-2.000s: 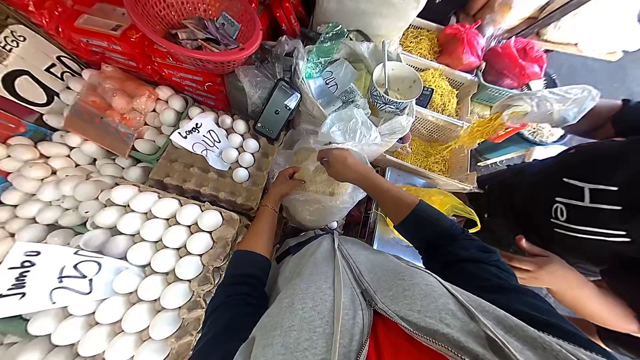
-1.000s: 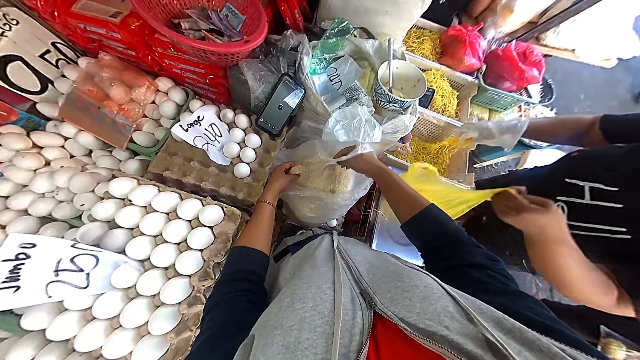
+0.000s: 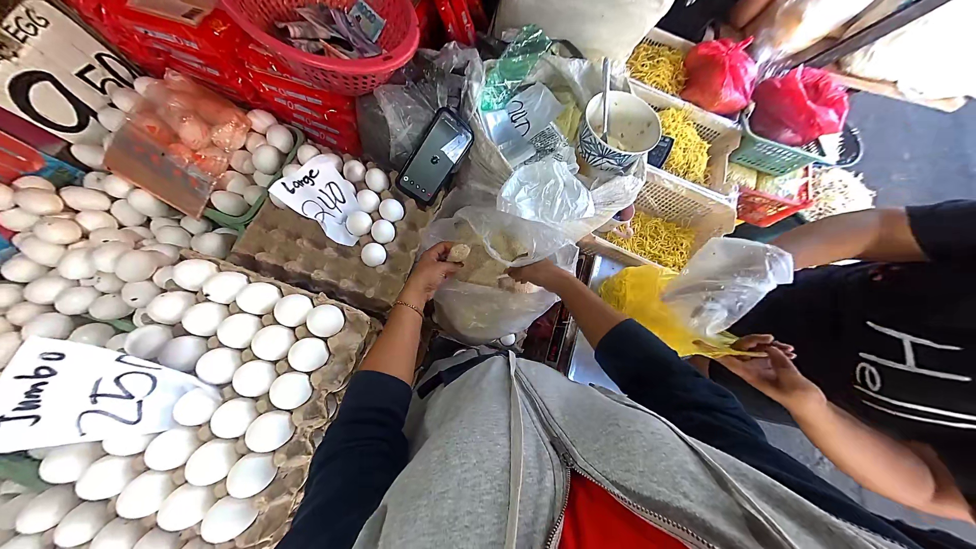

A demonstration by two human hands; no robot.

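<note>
In front of my body stands a clear plastic bag (image 3: 488,305) with pale round pieces, possibly food balls, inside. My left hand (image 3: 433,267) is at the bag's left side, its fingers closed on a small pale round piece (image 3: 458,252). My right hand (image 3: 537,274) reaches into the bag's right side, its fingertips partly hidden by plastic, so its grip is unclear. Just behind are a knotted clear plastic bag (image 3: 546,200) and a patterned bowl (image 3: 619,137) with a spoon in pale food. A phone (image 3: 435,156) lies on the egg tray to the left.
White eggs fill a cardboard tray (image 3: 335,343) at left, beside price signs. A pink basket (image 3: 381,69) holds banknotes. Yellow noodles (image 3: 652,240) sit in crates at right. Close by, another person holds a yellow plastic bag (image 3: 648,305) and a clear one.
My left hand now shows a pale round piece in its fingers. The other person's yellow bag, stretched toward them one second ago, now hangs bunched with yellow contents and a clear bag beside it.
</note>
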